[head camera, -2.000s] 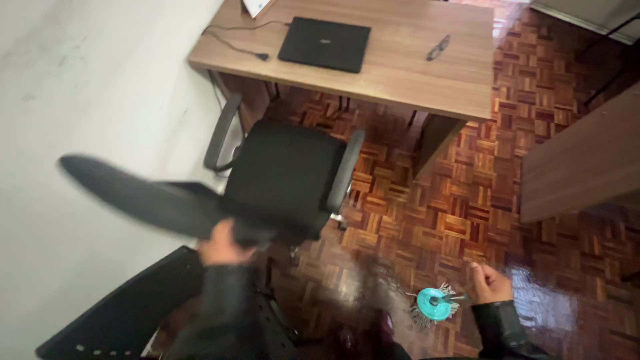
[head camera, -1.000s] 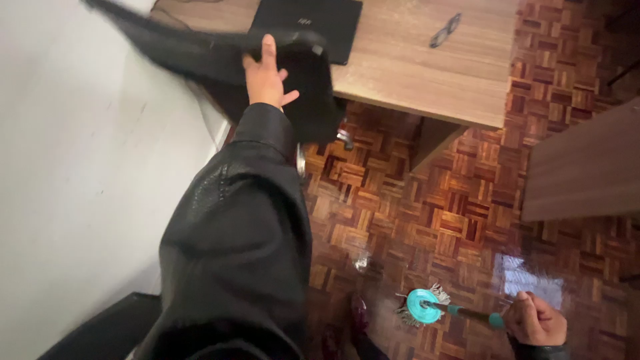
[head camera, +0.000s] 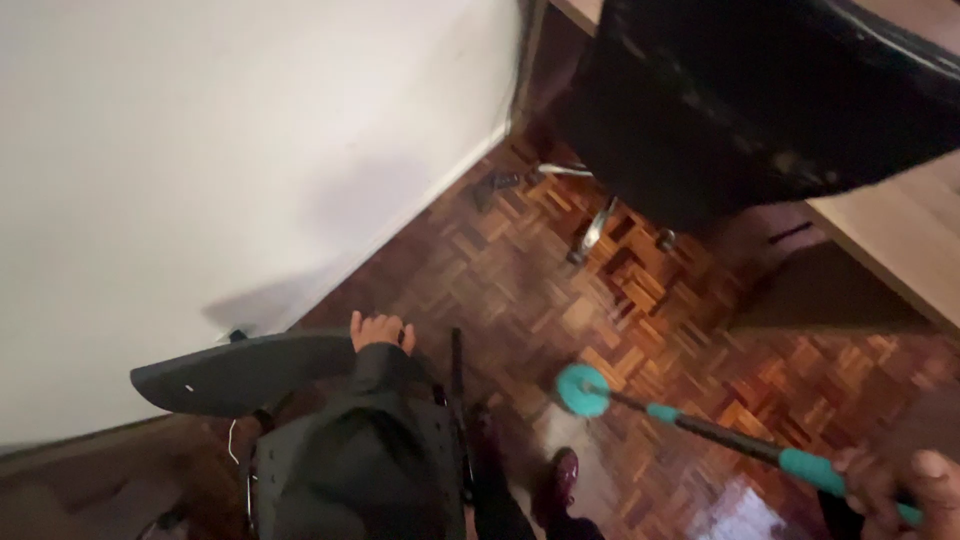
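Observation:
My left hand (head camera: 381, 334) grips the end of the dark backrest (head camera: 255, 371) of a chair at the lower left, beside the wall. At the lower right my right hand (head camera: 900, 487) is closed around the teal and dark handle (head camera: 731, 439) of a mop. The mop's round teal head (head camera: 583, 390) rests low over the parquet floor, near my dark red shoe; its strands are blurred. A black office chair (head camera: 750, 105) stands at the upper right against the desk, with part of its metal base showing below.
A white wall (head camera: 225, 150) runs along the left, its baseboard meeting the parquet (head camera: 480, 270). The wooden desk (head camera: 900, 217) borders the right side. A dark power adapter or plug lies on the floor near the wall corner.
My left hand has left the black office chair, now at the desk, and holds another chair's backrest. My right hand keeps the mop. The view has swung left.

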